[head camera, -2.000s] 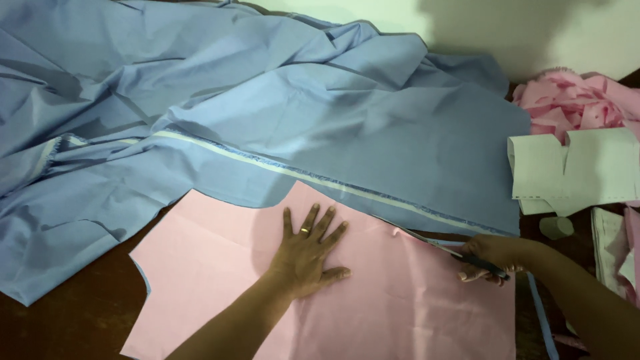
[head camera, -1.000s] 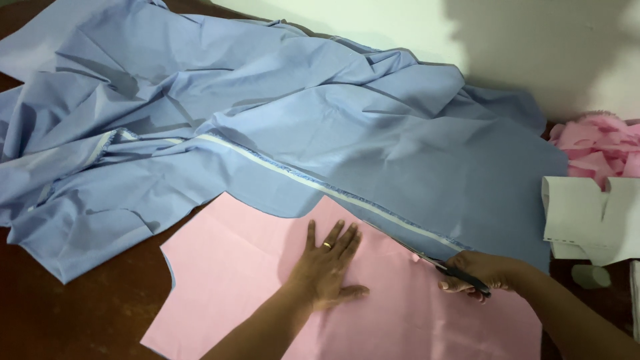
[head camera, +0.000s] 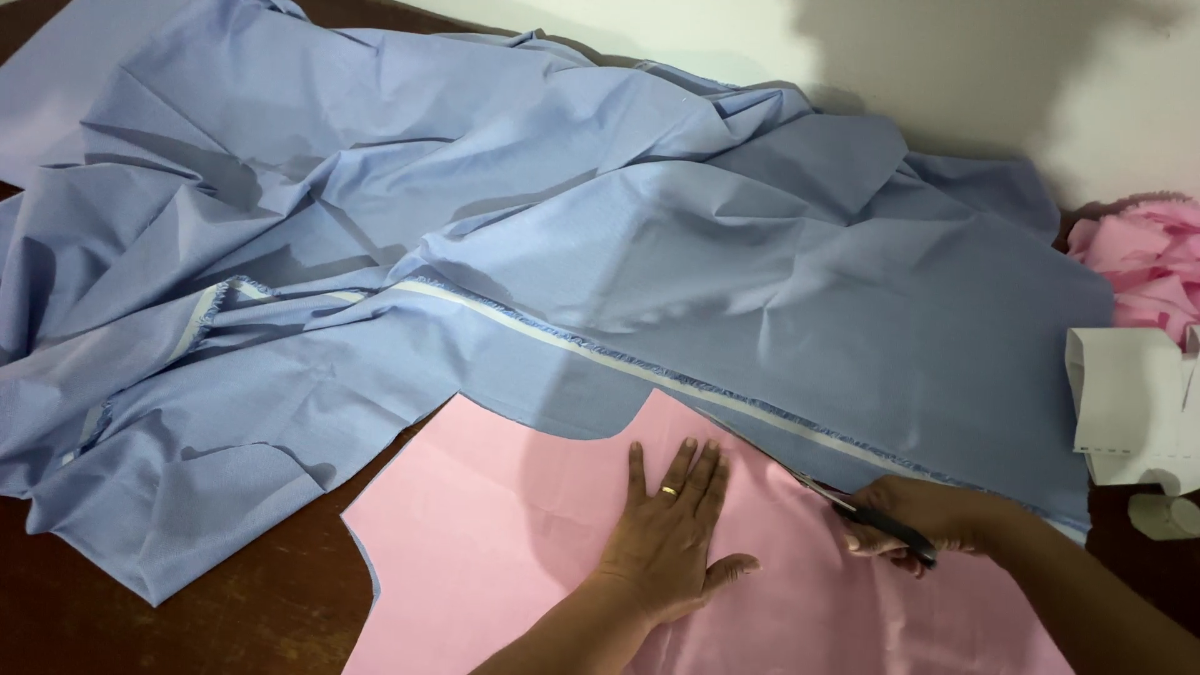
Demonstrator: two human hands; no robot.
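Observation:
My left hand (head camera: 670, 539), a ring on one finger, lies flat with fingers spread on a pink fabric piece (head camera: 469, 525). That piece has curved cut edges, and blue fabric shows along its left and upper edges. In my right hand (head camera: 923, 520) is a pair of black-handled scissors (head camera: 886, 530), its blades at the pink piece's upper right edge, pointing up and left. A large wrinkled blue fabric (head camera: 562, 244) spreads above the pink piece, with a pale, frayed selvage strip running diagonally just above the blades. My right fingers partly hide the scissor handles.
Crumpled pink fabric (head camera: 1144, 262) lies at the right against the pale wall (head camera: 937, 75). Below it are a white paper piece (head camera: 1125, 412) and a small pale round object (head camera: 1162, 516). The brown tabletop (head camera: 234, 600) shows at the lower left.
My right hand and the scissors have moved up and left along the pink piece's edge, nearer my left hand. My left hand stays flat on the pink fabric. The view has shifted.

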